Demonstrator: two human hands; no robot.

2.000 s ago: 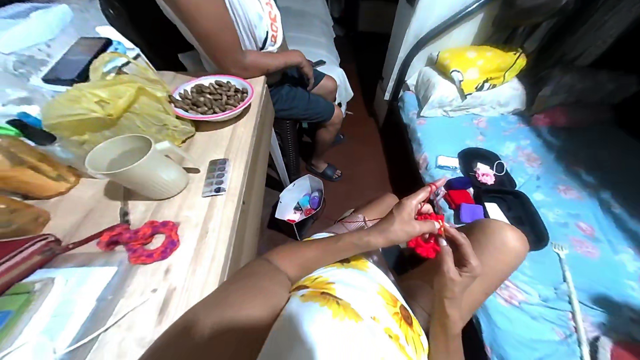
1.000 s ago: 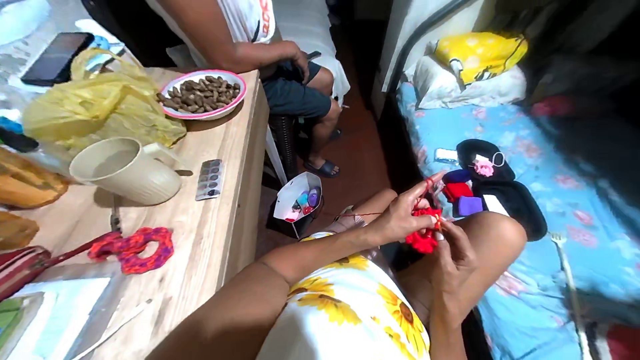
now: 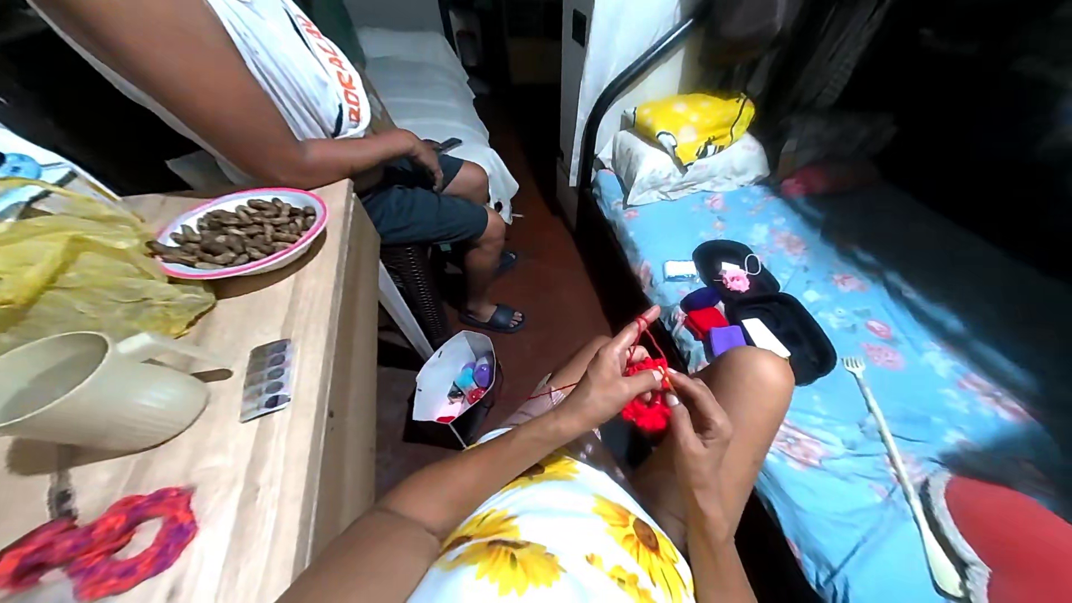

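Note:
A small piece of red crochet work (image 3: 646, 410) is held between my two hands above my lap. My left hand (image 3: 605, 387) grips its upper left side, index finger raised with red yarn (image 3: 643, 331) looped around it. At the right edge of the piece, my right hand (image 3: 700, 412) pinches with thumb and fingers; a crochet hook there is too hidden to make out clearly. From my left hand the yarn runs left toward an open paper box (image 3: 452, 377) on the floor, which holds small colourful items.
Left, a wooden table (image 3: 322, 402) bears a mug (image 3: 92, 389), a plate of brown pods (image 3: 243, 233), a blister pack (image 3: 267, 378) and red-purple crochet rings (image 3: 134, 540). A person (image 3: 293, 126) sits beyond. On the bed lie an open black case (image 3: 791, 331) and a back scratcher (image 3: 896, 461).
The view has shifted left to right across the table, which now shows less of its left side. Both hands stay together on the red piece.

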